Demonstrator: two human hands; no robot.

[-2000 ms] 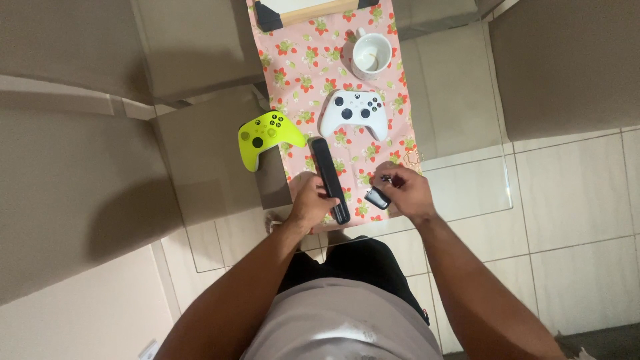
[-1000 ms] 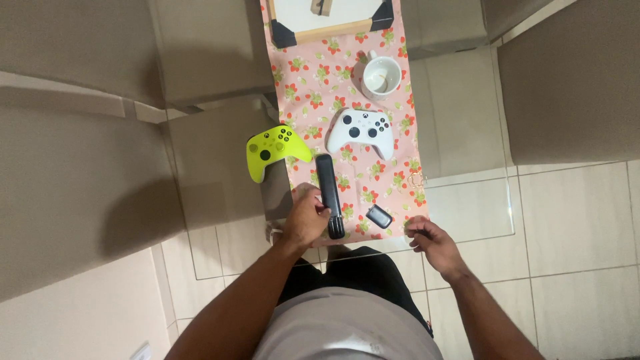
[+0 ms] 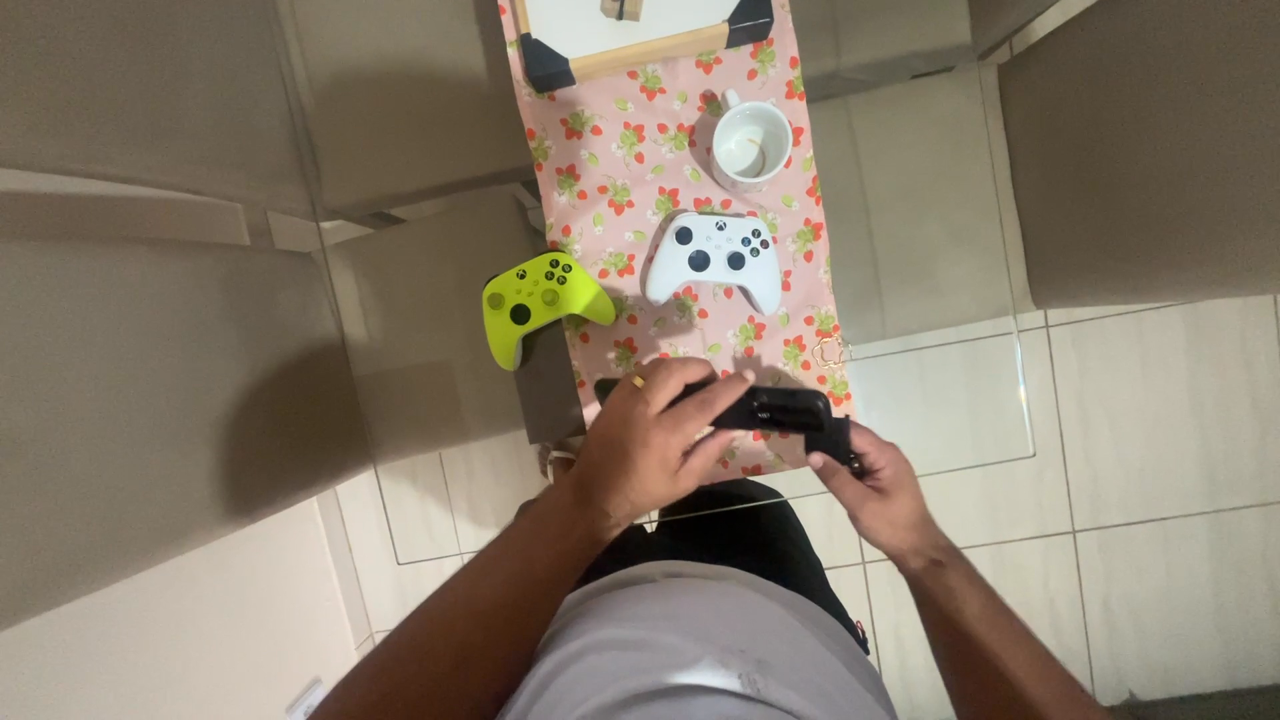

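Note:
My left hand, a ring on one finger, is closed around a long black case, which lies nearly crosswise above the near end of the cloth. At the case's right end, my right hand grips a small dark flat piece that meets or overlaps the case; whether they are joined cannot be told. Beyond the hands a white Xbox controller lies on the strawberry-print cloth. A yellow-green Xbox controller sits at the cloth's left edge, partly over it.
A white mug stands behind the white controller. At the far end is a wood-framed tray with black corners. A gold-coloured wire item lies at the cloth's right edge. The cloth covers part of a glass tabletop, with upholstered seats on both sides.
The long black case has turned from lengthwise to nearly crosswise in my left hand. My right hand, beside the cloth's edge a second ago, has come in and now holds a small dark piece.

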